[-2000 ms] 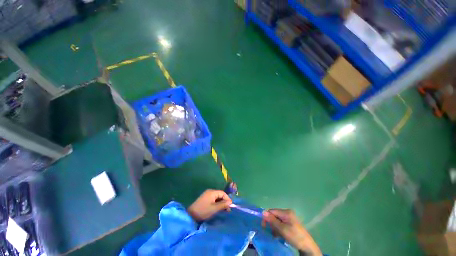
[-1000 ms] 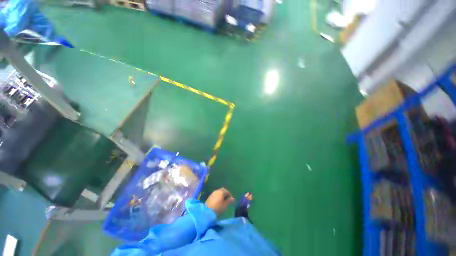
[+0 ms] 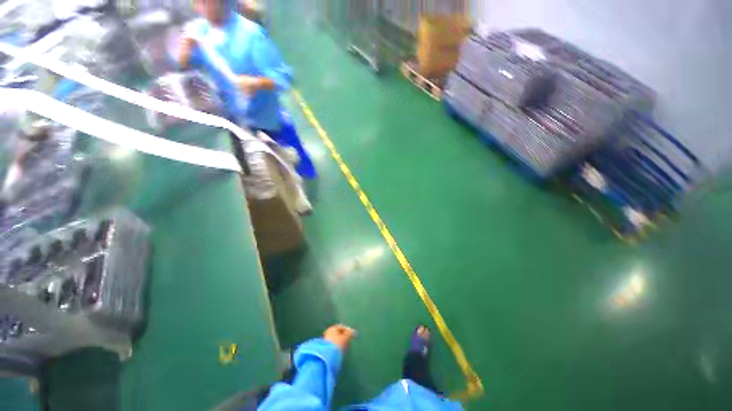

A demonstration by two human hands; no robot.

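My left hand (image 3: 340,335) is small and blurred at the lower middle, at the end of a blue sleeve, beside the bench edge. Its fingers look curled, but I cannot tell whether it holds anything. My right hand is not in view. A green-topped bench (image 3: 201,281) lies to the left. A pile of clear plastic trays (image 3: 120,265) with dark items inside stands on its left part. A small yellow mark (image 3: 229,353) shows on the bench top.
A person in a blue smock (image 3: 245,60) stands beyond the bench. A brown carton (image 3: 277,225) is by the bench end. Yellow tape (image 3: 373,215) crosses the green floor. A loaded pallet (image 3: 550,104) and a blue cart (image 3: 642,168) stand at the upper right. My foot (image 3: 420,341) shows below.
The view has turned and moved along the bench. The blue bin and shelves have left it. My right hand and the thin strip seen between both hands two seconds ago are no longer visible.
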